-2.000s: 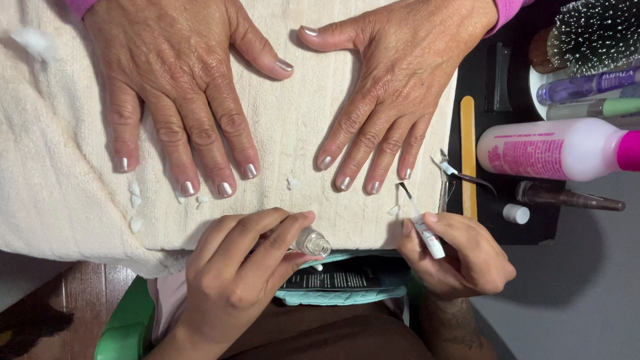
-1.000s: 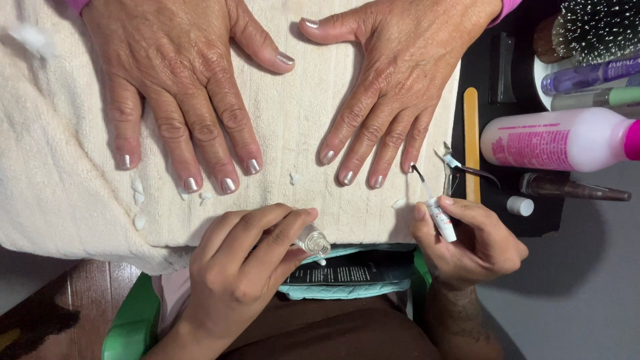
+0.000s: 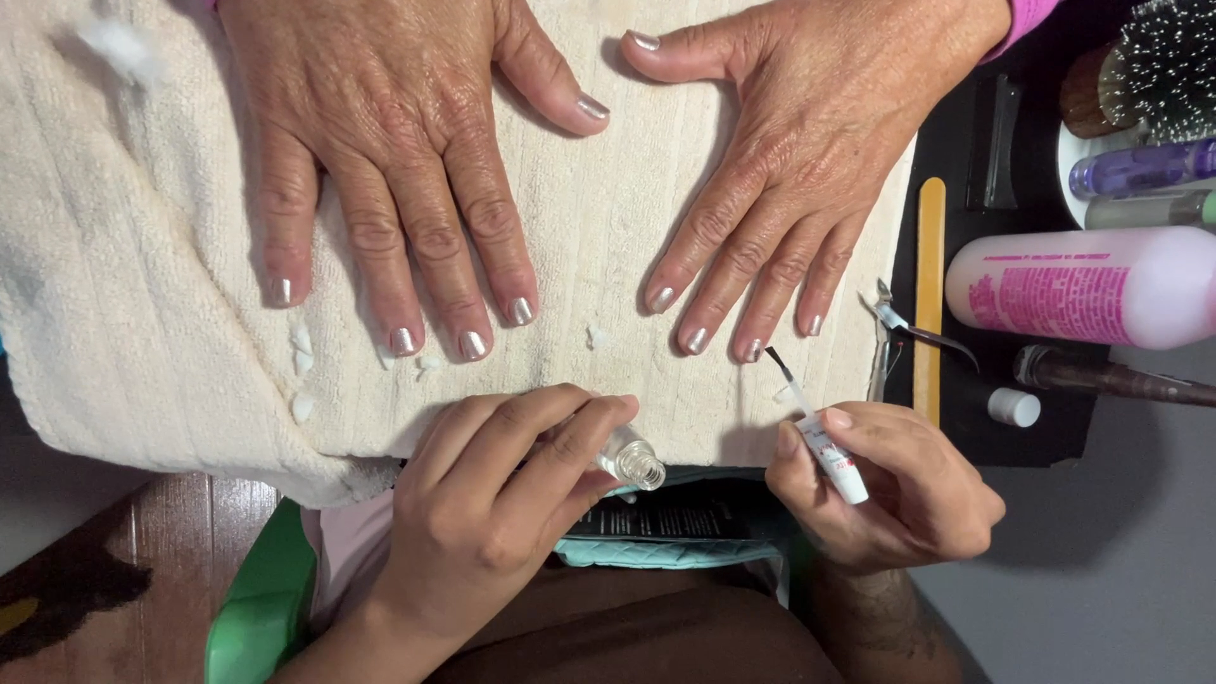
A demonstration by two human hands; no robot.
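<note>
My left hand [image 3: 513, 475] holds an uncapped clear glass bottle [image 3: 635, 458], its threaded neck tilted to the right. Between the thumb and fingers of my right hand [image 3: 893, 484] is a white-capped nail polish brush [image 3: 834, 458]. Its dark bristle tip [image 3: 772, 357] is right beside the ring fingernail [image 3: 751, 351] of another person's hand [image 3: 788, 161]. That person's other hand [image 3: 389, 161] lies flat to the left. Both hands rest palm down on a cream towel [image 3: 608, 247], fingers toward me, nails coated in metallic silver.
Cotton bits [image 3: 302, 351] lie on the towel. On the black surface at right are an orange nail file [image 3: 928, 304], cuticle nippers [image 3: 888, 313], a white cap [image 3: 1014, 407] and a pink-and-white bottle [image 3: 1083, 285]. A round hairbrush [image 3: 1164, 71] is at top right. A green chair [image 3: 261, 589] shows below.
My right hand has moved the brush from below the other person's fingers to the little fingernail, then left to the ring fingernail. My left hand keeps the bottle in about the same place.
</note>
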